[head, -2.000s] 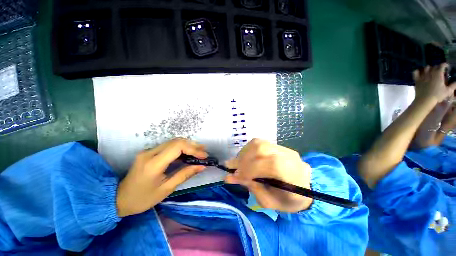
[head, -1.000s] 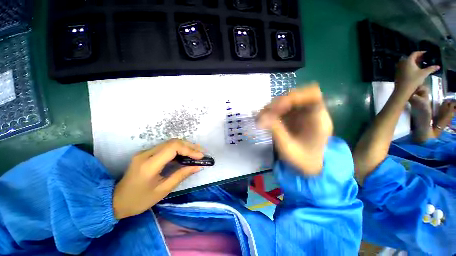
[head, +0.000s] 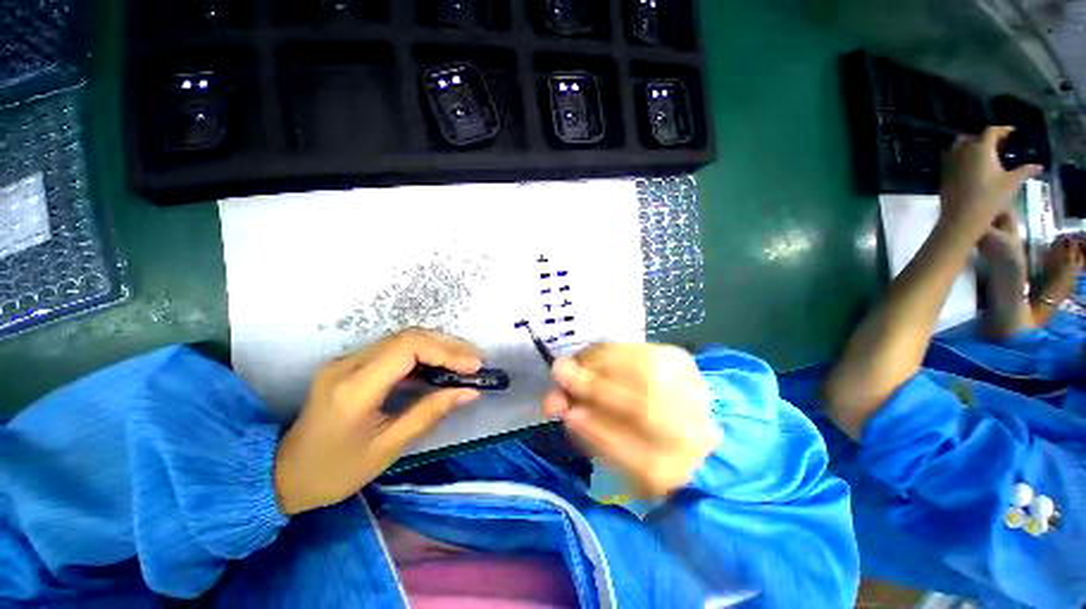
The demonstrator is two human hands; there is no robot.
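Observation:
My left hand [head: 379, 410] holds a black housing [head: 474, 380] edge-on between thumb and fingers, above the lower part of the white paper sheet [head: 280, 256]. My right hand [head: 637, 416] grips dark tweezers [head: 542, 347] just right of the housing, not touching it. The tweezers' tip points up and left, with a small dark piece [head: 522, 325] at it; whether it is gripped I cannot tell. Small dark side buttons [head: 565, 303] lie in short columns right of the tip. Grey glittering specks [head: 417, 294] are scattered mid-paper.
A black foam tray [head: 417, 176] with housings [head: 462, 105] in several pockets stands behind the paper. A clear blister tray [head: 673, 256] lies at the paper's right edge. Stacked blister trays [head: 60, 226] are at far left. A co-worker's arm [head: 911, 292] and another foam tray [head: 887, 131] are at right.
My right hand moved off the housing, up to the right and blurred, then came back down beside the buttons with the tweezers. My left hand stayed with the housing. A dark piece now shows at the tip.

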